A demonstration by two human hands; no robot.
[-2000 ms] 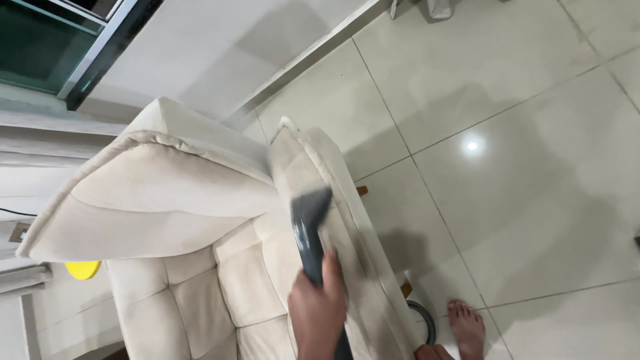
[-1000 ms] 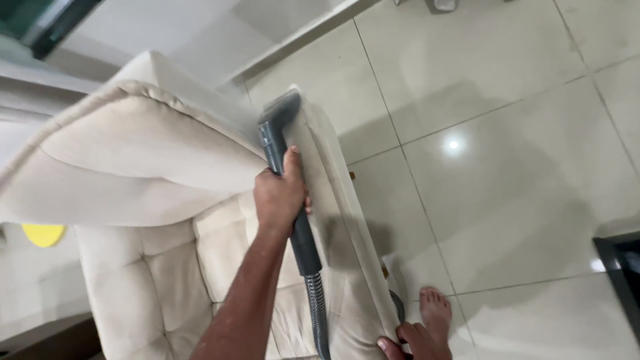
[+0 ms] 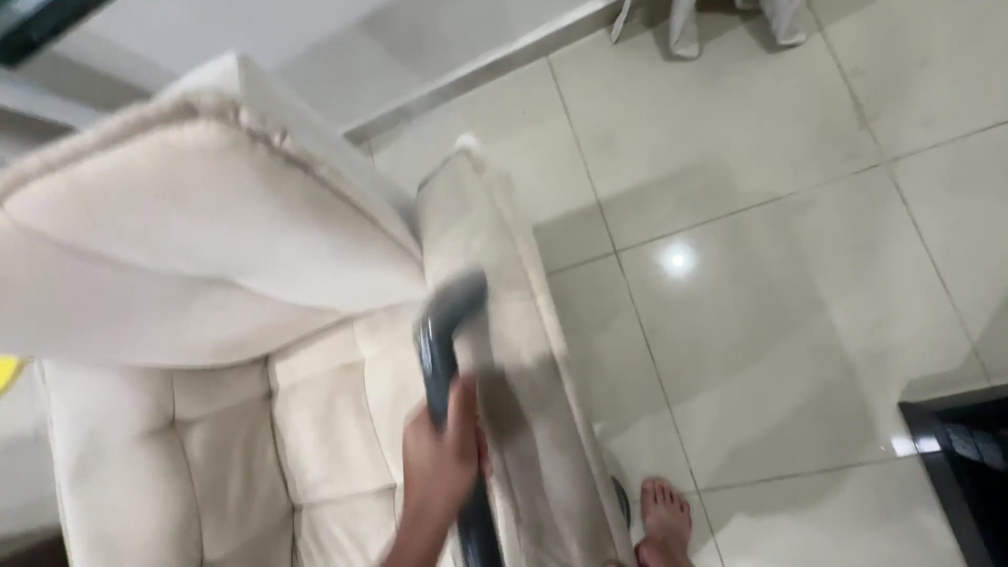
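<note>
My left hand [image 3: 445, 465] is wrapped around the dark grey handle of a vacuum wand with an upholstery nozzle [image 3: 461, 303]. The nozzle, blurred by motion, is over the inner edge of the armrest [image 3: 543, 441] of a cream tufted fabric armchair, close to where the armrest meets the backrest [image 3: 197, 236]. Below the backrest lies the tufted seat [image 3: 323, 425]. Of my right hand [image 3: 647, 554] only a bit of skin seems to show at the bottom edge, beside the armrest's outer side; its fingers cannot be made out.
A bare foot [image 3: 665, 512] stands on the glossy tiled floor [image 3: 756, 315] right of the chair. A dark-framed object [image 3: 961, 457] is at the right edge, pale fabric [image 3: 685, 27] hangs at the top, and something yellow [image 3: 9, 372] shows at far left. A wall runs behind the chair.
My left hand has drawn the nozzle back along the armrest, from near its far end towards me. My right hand, seen at the armrest's near end a second ago, is now mostly out of view.
</note>
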